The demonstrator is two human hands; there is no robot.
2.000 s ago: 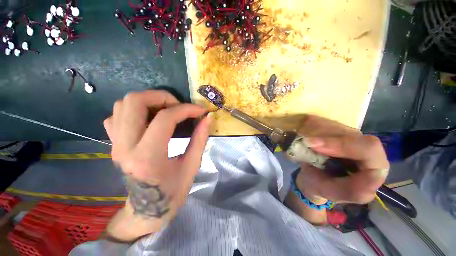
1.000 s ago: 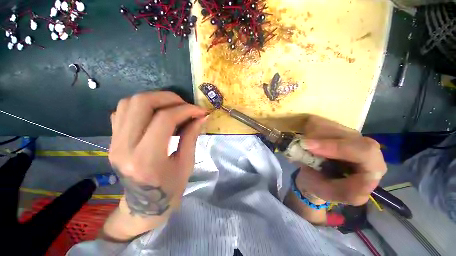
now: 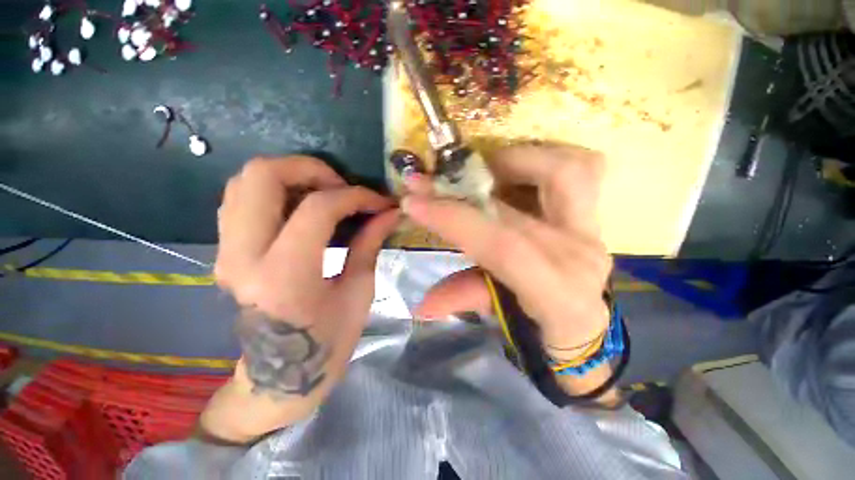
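My left hand (image 3: 300, 234) has thumb and index finger pinched at the mat's left edge. The thin solder wire (image 3: 103, 225) runs from the left frame edge into this hand. My right hand (image 3: 544, 234) holds the soldering iron (image 3: 429, 98), whose metal barrel points away over the pile of black-headed wired components (image 3: 469, 42). Its index fingertip meets or nearly meets the left fingertips. The small dark circuit board (image 3: 405, 163) shows just beyond the fingertips, partly hidden by the right hand. What the fingertips pinch between them is too small to tell.
White-headed wired components (image 3: 141, 37) lie at the upper left, one apart (image 3: 197, 145). The stained yellow mat (image 3: 647, 141) extends right. A thin metal stick (image 3: 752, 150) and a fan grille (image 3: 825, 80) are at the right. Red crates (image 3: 122, 412) stand below left.
My right hand has moved left to the left fingertips, and the iron has swung from the board to point away. The right hand now covers the dark scrap. The person's legs at lower left are gone.
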